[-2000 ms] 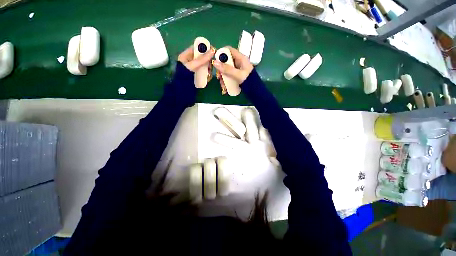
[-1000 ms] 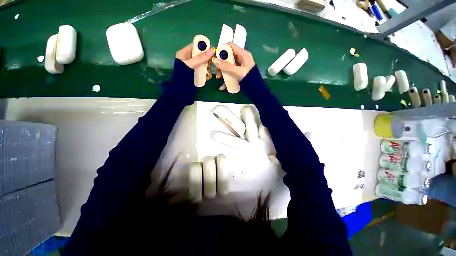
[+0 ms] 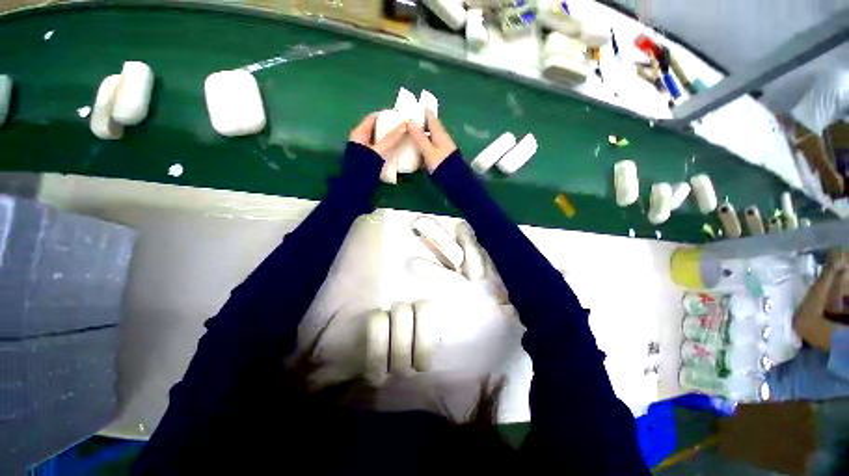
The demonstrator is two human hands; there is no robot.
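My left hand (image 3: 370, 132) and my right hand (image 3: 430, 146) are close together over the green conveyor belt (image 3: 307, 153). Between them they hold cream-white housings (image 3: 394, 158), which lie close together or overlap; no black spot shows on them. The fingers hide part of them, so I cannot tell exactly which hand holds which piece. Two white tips of a housing pair (image 3: 427, 99) show just beyond my fingers.
Belt: a rounded white case (image 3: 235, 102), paired housings (image 3: 135, 92), two bars (image 3: 518, 153), more units at right. White table (image 3: 186, 270): a loose pile of housings (image 3: 437, 244), upright bars (image 3: 401, 337), grey stacked trays (image 3: 60, 316), labelled bottles (image 3: 705, 344). A person's arm (image 3: 819, 302) shows at right.
The two held housings have turned and come together, and their black spots no longer show. The view has shifted, and the bars beyond my hands now sit nearer to them.
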